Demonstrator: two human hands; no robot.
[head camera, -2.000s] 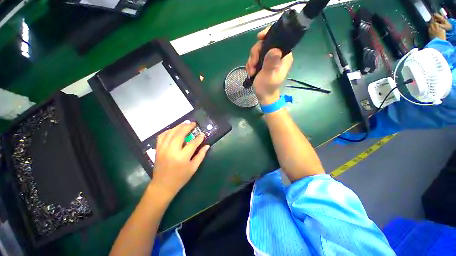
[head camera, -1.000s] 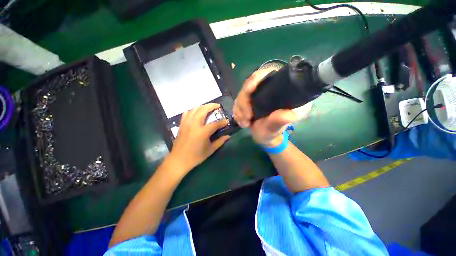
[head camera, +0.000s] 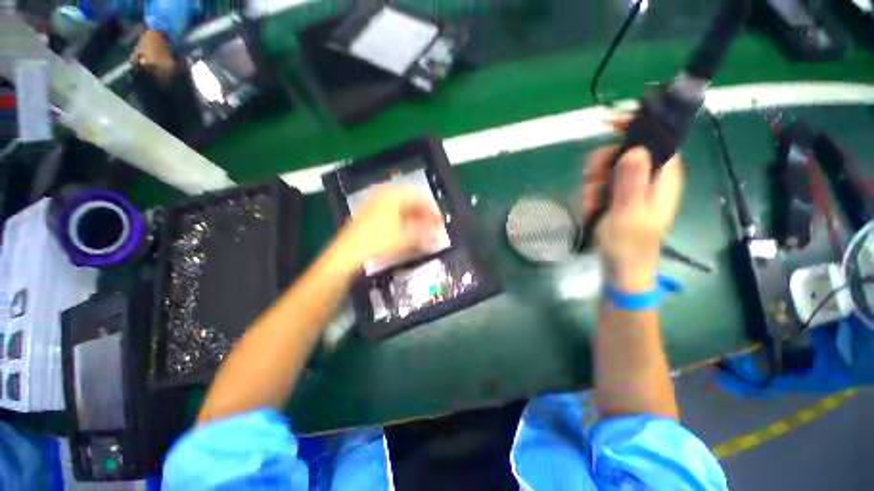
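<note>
The open tablet unit (head camera: 359, 203) sits in its black foam holder (head camera: 491, 273) in front of me, its circuit board (head camera: 422, 286) showing at the near end. My left hand (head camera: 393, 225) is over the silver-white rectangle, blurred; whether it holds anything is hidden. My right hand (head camera: 632, 206) is wrapped around the black electric screwdriver (head camera: 661, 120), right of the unit, with its lower end by the round mesh screw dish (head camera: 540, 230). The black parts tray (head camera: 235, 273) with shiny metal parts (head camera: 185, 288) lies left of the unit.
Another unit (head camera: 99, 379) and a purple tape roll (head camera: 100, 227) are at left. Tweezers (head camera: 686, 259) lie right of the dish. Units (head camera: 393, 40) sit on the belt beyond the pale rail (head camera: 517, 134). A person's hand (head camera: 153, 53) shows top left. A black box (head camera: 757, 288) is at right.
The right hand and screwdriver have moved away from the board to the dish side. The left hand has moved off the board, up over the silver-white rectangle. The view has shifted, showing more at left.
</note>
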